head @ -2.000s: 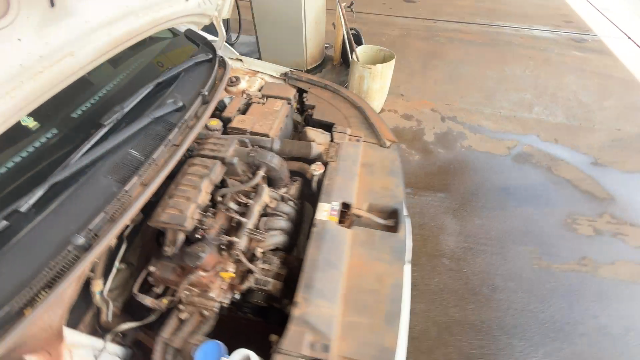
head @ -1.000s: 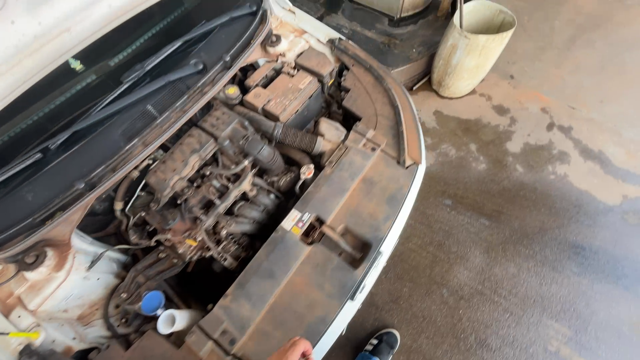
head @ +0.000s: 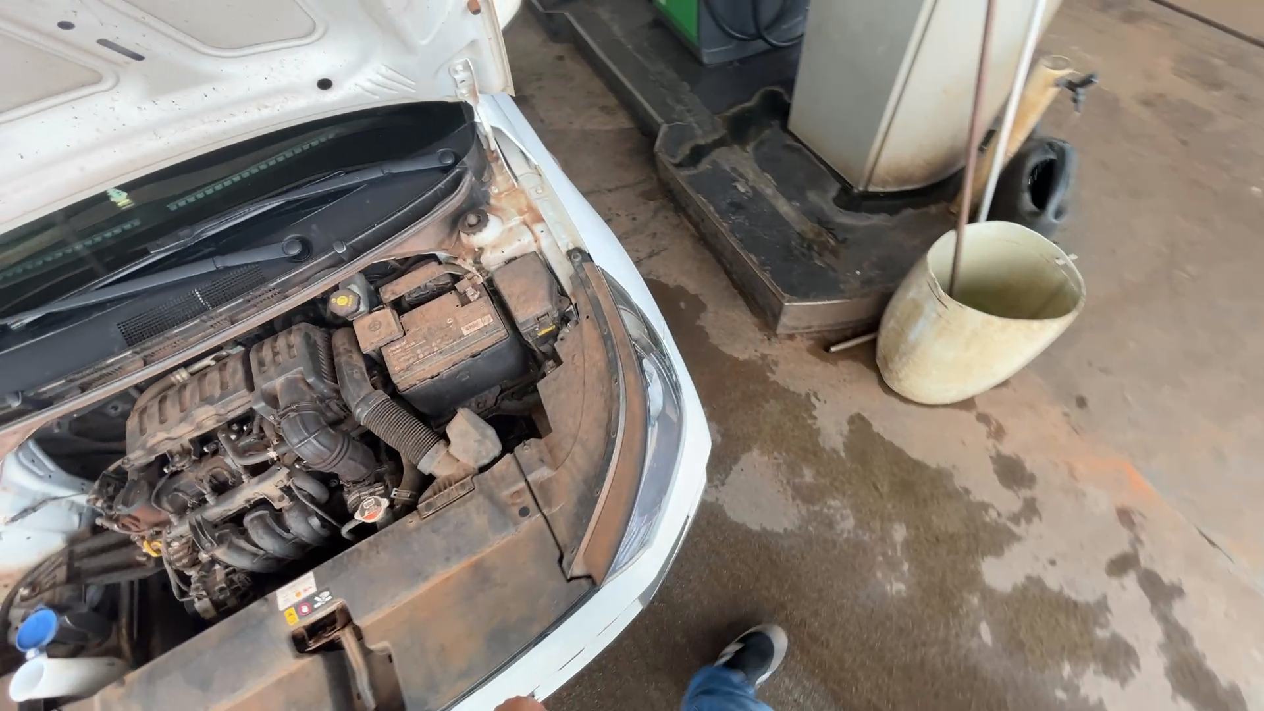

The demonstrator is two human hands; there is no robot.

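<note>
At the bottom edge, only a small part of a hand, apparently my left hand [head: 519, 703], shows beside the car's white front bumper [head: 583, 652]; its fingers are hidden. My right hand is out of view. The open bay holds a dusty engine [head: 247, 454], a battery [head: 449, 341], a corrugated air hose [head: 395, 420] and a radiator cap [head: 371, 509]. At the lower left, a blue cap [head: 37, 629] stands beside a white filler neck [head: 67, 679]. A dirty radiator cover panel [head: 444, 583] with a latch opening runs along the front.
The raised white hood [head: 247, 69] covers the upper left. A pump island kerb [head: 731, 247] lies beyond the car, with a pale bucket [head: 918, 336] holding poles. Wet patches mark the concrete floor [head: 889, 553]. A shoe [head: 755, 652] is near the bumper.
The view has swung toward the battery side and the pump island. The hand at the bottom edge, not visible two seconds ago, shows less than one second ago.
</note>
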